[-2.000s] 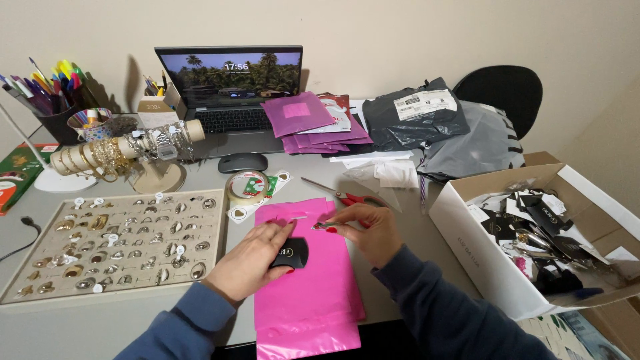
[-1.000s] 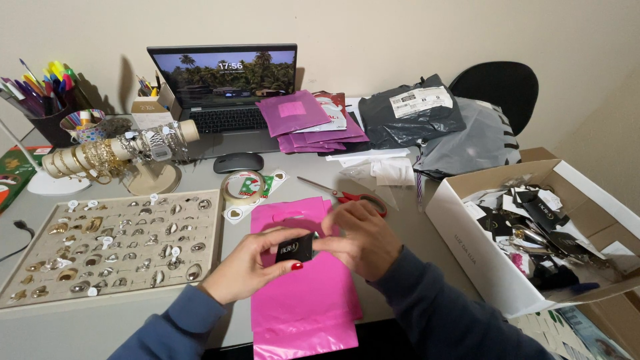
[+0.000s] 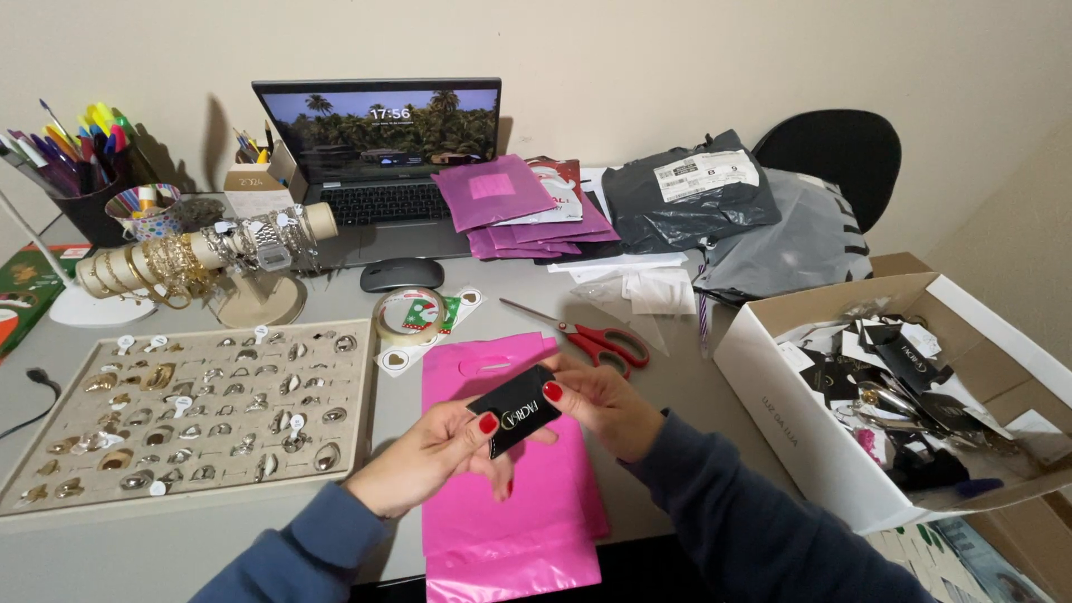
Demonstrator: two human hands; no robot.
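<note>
A small black card or pouch (image 3: 521, 406) with light lettering is held between both hands above a pink plastic bag (image 3: 511, 519). My left hand (image 3: 435, 452) grips its lower left end, thumb on top and fingers beneath. My right hand (image 3: 603, 402) pinches its upper right corner between thumb and fingers. The pink bag lies flat at the desk's front, its cut-out handle pointing away from me. Whether anything is inside the black item cannot be seen.
Left stand a ring tray (image 3: 364, 402) and a bracelet stand (image 3: 260, 297). Beyond the bag lie a tape roll (image 3: 383, 322) and red-handled scissors (image 3: 607, 339). A white box (image 3: 779, 435) of cards and jewellery is at right. Behind are a laptop (image 3: 377, 180), mouse (image 3: 402, 275) and packages (image 3: 682, 205).
Two seconds ago the black item lay on the pink bag under my left hand. It is now raised and tilted, with both hands on it.
</note>
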